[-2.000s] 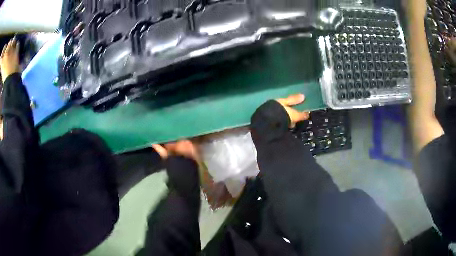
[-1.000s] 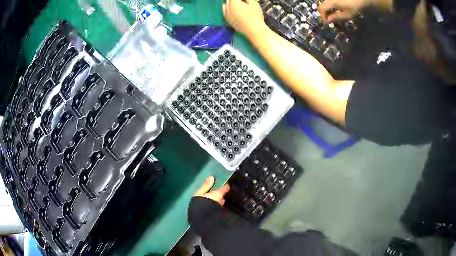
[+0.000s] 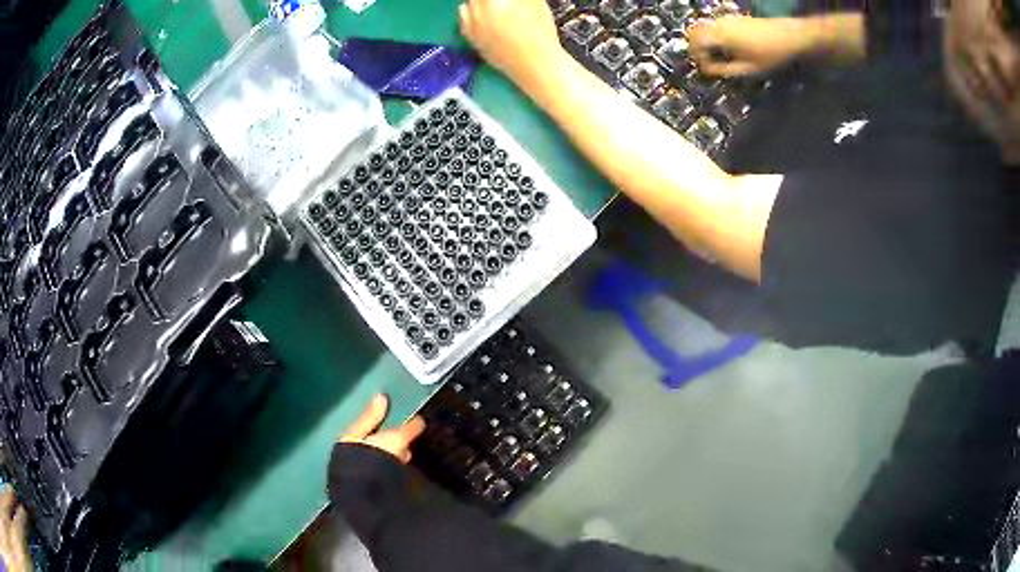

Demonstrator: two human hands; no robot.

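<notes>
My right hand (image 3: 383, 430) rests at the edge of the green-matted bench (image 3: 308, 391), thumb apart from the fingers, holding no part. The small-part tray (image 3: 442, 240), a pale square with a dense grid of black round parts, lies above it, turned at an angle. Some places along its right and lower sides show no black part. A stack of glossy black blister trays (image 3: 90, 268) stands at the left. My left hand is not in view.
A seated person's forearm (image 3: 660, 190) and hands are over a filled blister tray (image 3: 643, 73). Another filled tray (image 3: 515, 413) lies below the bench edge. A translucent bag or box (image 3: 280, 123), purple film (image 3: 408, 67) and blue stool frame (image 3: 660, 346) show. Another person's hand is at lower left.
The view has turned from the stacked trays towards the small-part tray and seated person, then shifted slightly right. My left hand has left the picture. My right hand stays at the bench edge.
</notes>
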